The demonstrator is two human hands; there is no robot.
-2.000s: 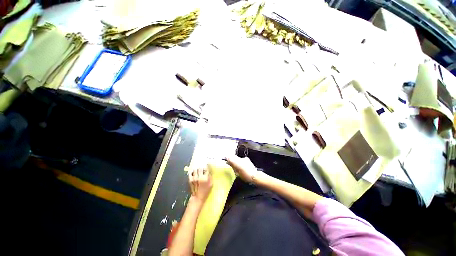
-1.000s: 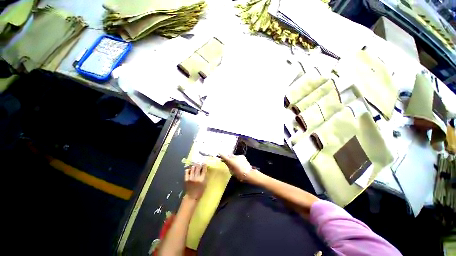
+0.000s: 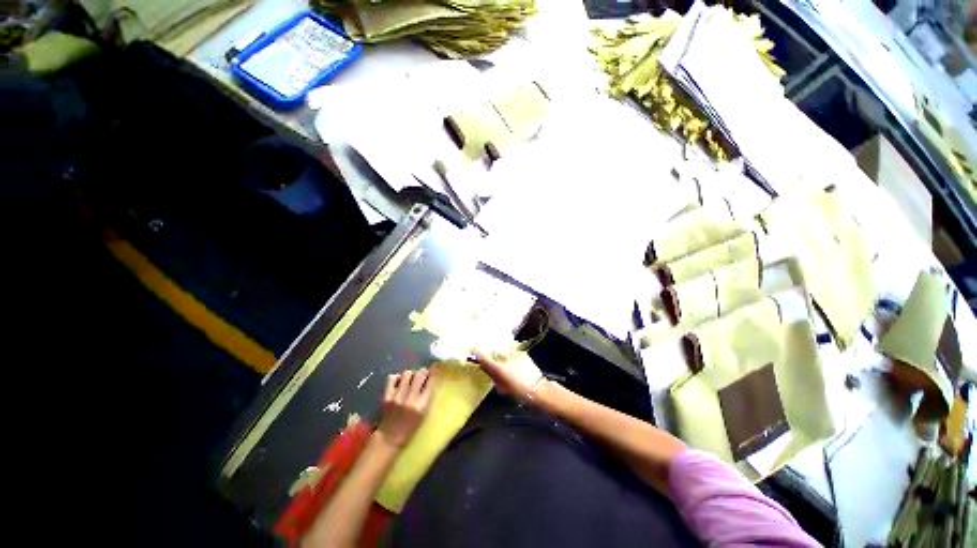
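Note:
A yellow-olive panel lies on the dark work board at my lap. My left hand rests with bent fingers on the panel's left edge. My right hand is at the panel's upper right corner, fingertips near a white sheet on the board's far part. Whether the right fingers grip anything is too blurred to tell. A red cloth lies under and beside my left forearm.
Folded olive pieces with dark ends and a panel with a brown patch lie right on the white table. A blue-rimmed tray, stacked panels and yellow strips lie farther back. A yellow line marks the floor.
The view has turned, so the board looks more tilted and the table items sit differently. More of the red cloth shows. Both hands stay near the panel's far end.

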